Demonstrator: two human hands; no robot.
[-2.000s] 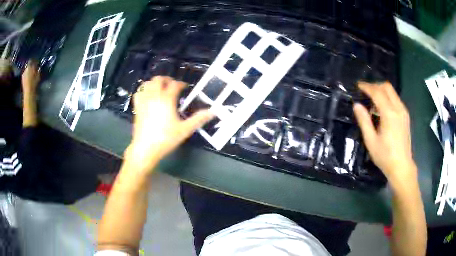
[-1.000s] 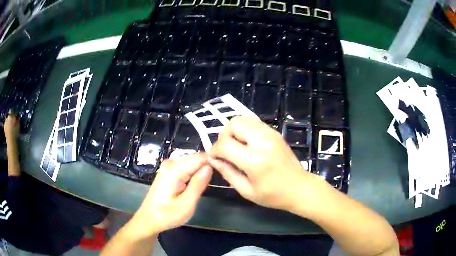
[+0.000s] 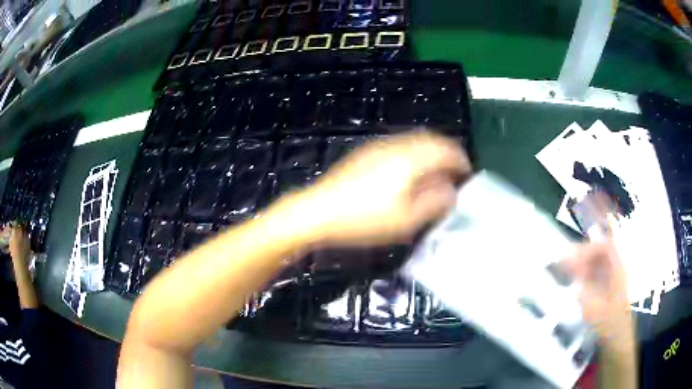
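My left hand (image 3: 402, 186) is blurred and grips the upper left end of a white die-cut sheet (image 3: 501, 266) with dark squares. The sheet is tilted and blurred, held over the right part of the black blister tray (image 3: 228, 182) and the bench beside it. My right hand (image 3: 603, 277) is at the sheet's right side, with its fingers near the pile of white sheets (image 3: 641, 182). The fingers are too blurred to tell whether they hold anything.
Dark film scraps (image 3: 603, 190) lie on the white pile. More die-cut sheets (image 3: 92, 228) lie on the bench at left. A farther tray (image 3: 288, 45) holds pale square frames on the green conveyor (image 3: 493, 45). Another person's hand (image 3: 17, 241) is at the far left.
The die-cut sheet has left the tray and moved right in my left hand. My hands, together before, are apart, the right one now near the white pile. The view has shifted.
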